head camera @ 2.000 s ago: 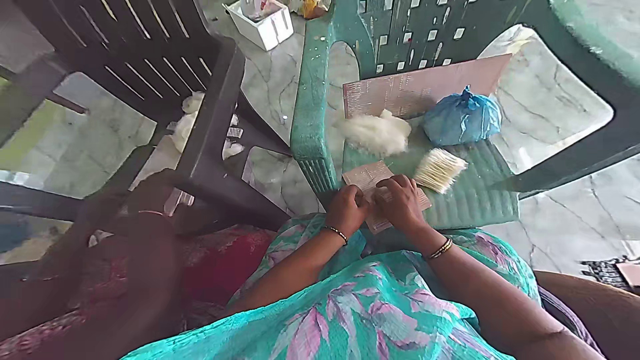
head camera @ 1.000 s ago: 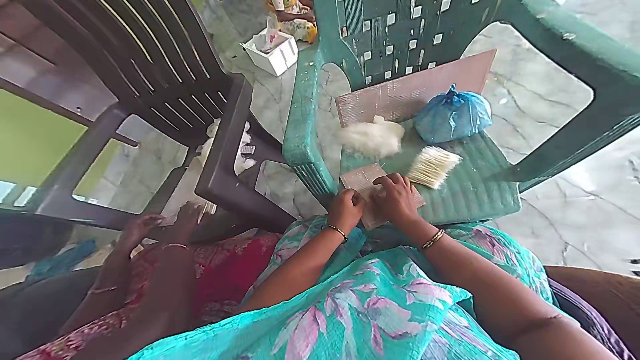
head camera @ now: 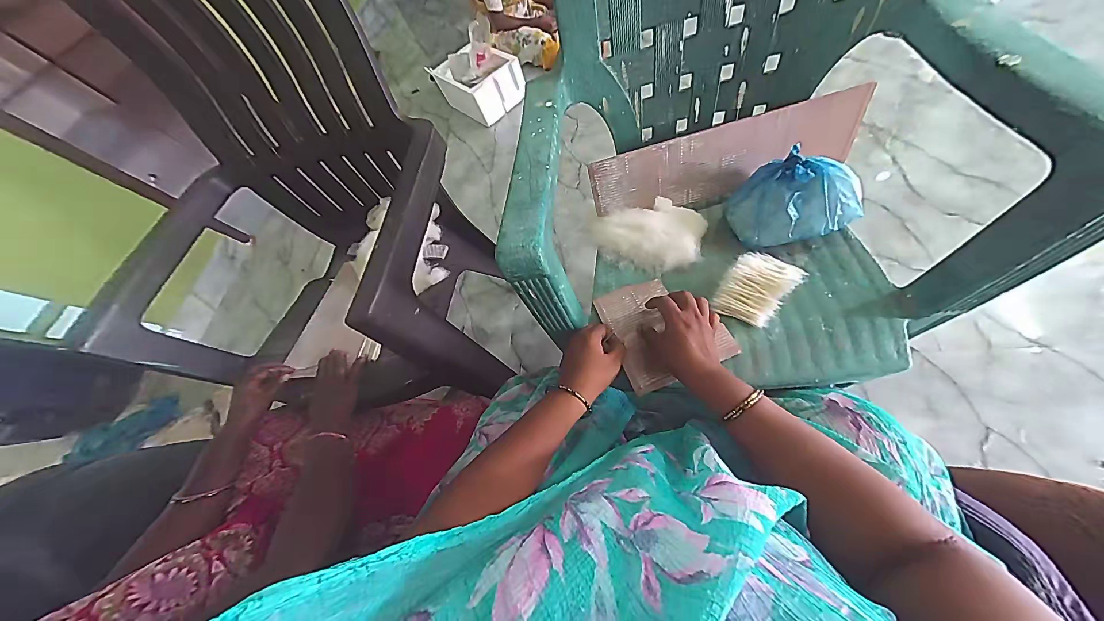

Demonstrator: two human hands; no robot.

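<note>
A flat brown board (head camera: 634, 304) lies across the front of the green plastic chair seat (head camera: 828, 341). At its left edge, my left hand (head camera: 592, 360) has its thumb and fingers closed together; whether something thin is between them cannot be made out. Palm down, my right hand (head camera: 686, 335) presses on the board with bent fingers, and what is under them is hidden. Behind the board rests a loose tuft of white cotton (head camera: 651, 235). A bundle of thin cotton wicks (head camera: 759, 289) lies just right of my right hand. Farther back sits a knotted blue plastic bag (head camera: 795, 200).
A larger pinkish board (head camera: 733, 147) leans against the chair's backrest. To the left, another person's hands (head camera: 336, 384) work at a dark brown plastic chair (head camera: 388, 259) holding white cotton (head camera: 429, 250). A white box (head camera: 483, 86) stands on the marble floor behind.
My hands stay at the board, with only small shifts. The other person's hands, lifted and blurred two seconds ago, are now lower at the brown chair's front. The view has shifted somewhat.
</note>
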